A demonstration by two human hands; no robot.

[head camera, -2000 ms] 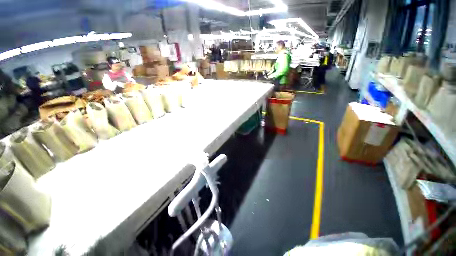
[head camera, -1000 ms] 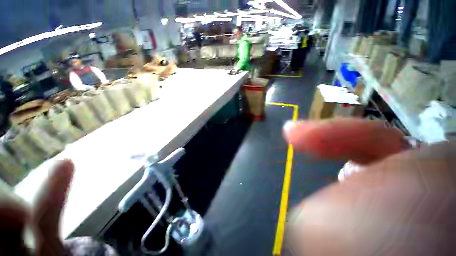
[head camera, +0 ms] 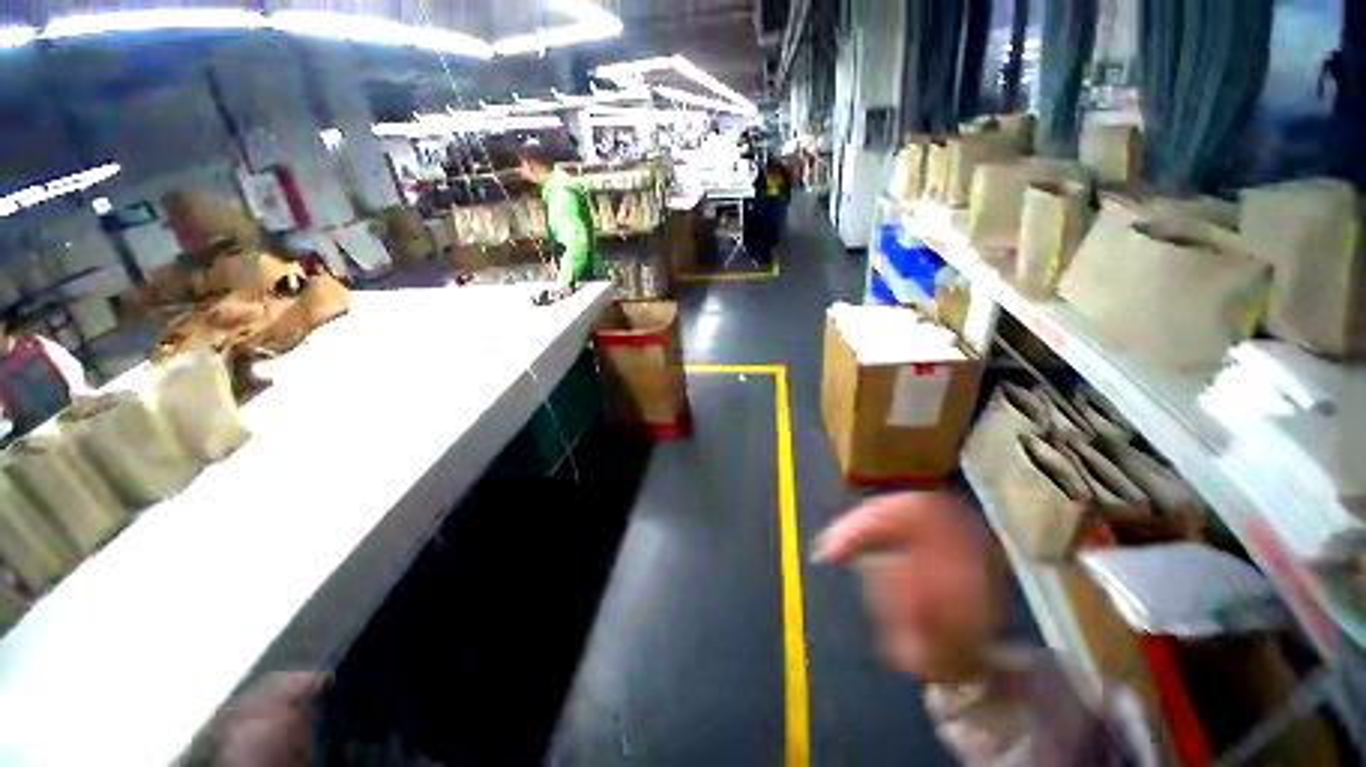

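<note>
My right hand (head camera: 921, 577) is raised over the dark floor at the lower right, blurred, fingers bent, with nothing visible in it. My left hand (head camera: 273, 722) is low at the bottom left, dark, blurred and partly cut off by the edge; its fingers cannot be made out. Neither hand touches a bag. Beige bag bodies (head camera: 132, 450) stand upright in a row along the far side of the white-topped worktable (head camera: 375, 405) at the left.
A brown cardboard box (head camera: 899, 397) stands on the floor before the shelf rack (head camera: 1034, 322) with beige bags (head camera: 1161, 285). An open brown box (head camera: 644, 367) is at the table's end. A person in green (head camera: 566, 225) stands beyond. A yellow line (head camera: 790, 555) runs along the floor.
The view has swung right, towards the shelves. The steamer has left the picture. Both hands, large and near the camera one second ago, are now lower and look smaller.
</note>
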